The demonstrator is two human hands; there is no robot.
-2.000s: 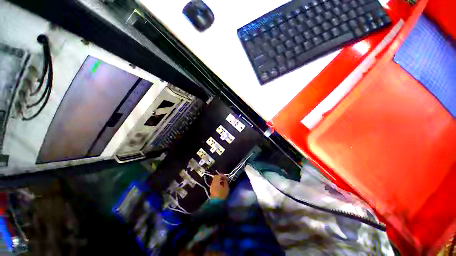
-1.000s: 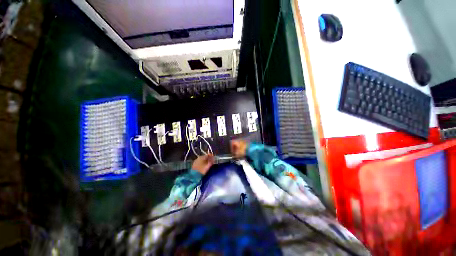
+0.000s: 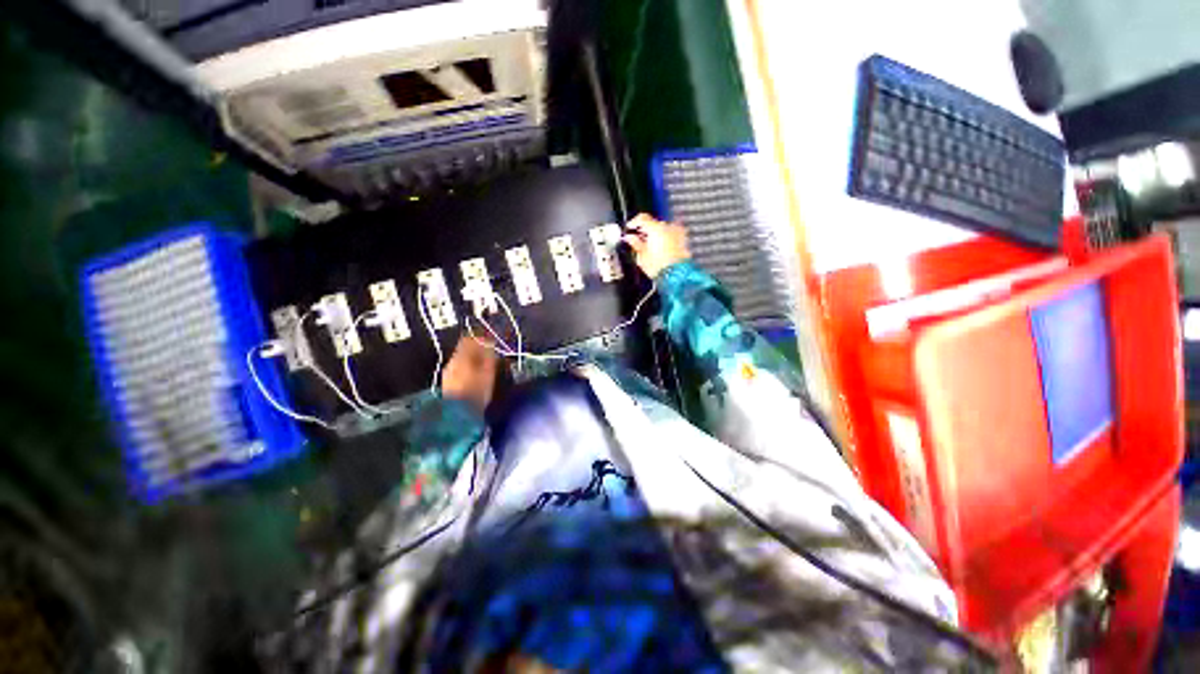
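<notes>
A row of pale test sockets (image 3: 523, 275) is fixed on the black fixture board (image 3: 395, 242). Thin white cables (image 3: 516, 349) loop from several sockets to the connector strip (image 3: 382, 416) along the near edge. My right hand (image 3: 657, 246) is at the rightmost socket, fingertips together; a white cable runs from there down to the strip. What the fingers hold is too small to tell. My left hand (image 3: 470, 370) is low over the near edge, beside the cables near the middle sockets; its fingertips are blurred.
Blue trays filled with rows of white pieces stand left (image 3: 171, 356) and right (image 3: 717, 217) of the board. The test rack (image 3: 395, 99) stands behind it. A white table with a keyboard (image 3: 957, 149) and a red bin (image 3: 1040, 408) are at the right.
My right hand has moved up from the near edge to the rightmost socket, and a white cable now runs there. My left hand stays near the near edge. The view has shifted and tilted.
</notes>
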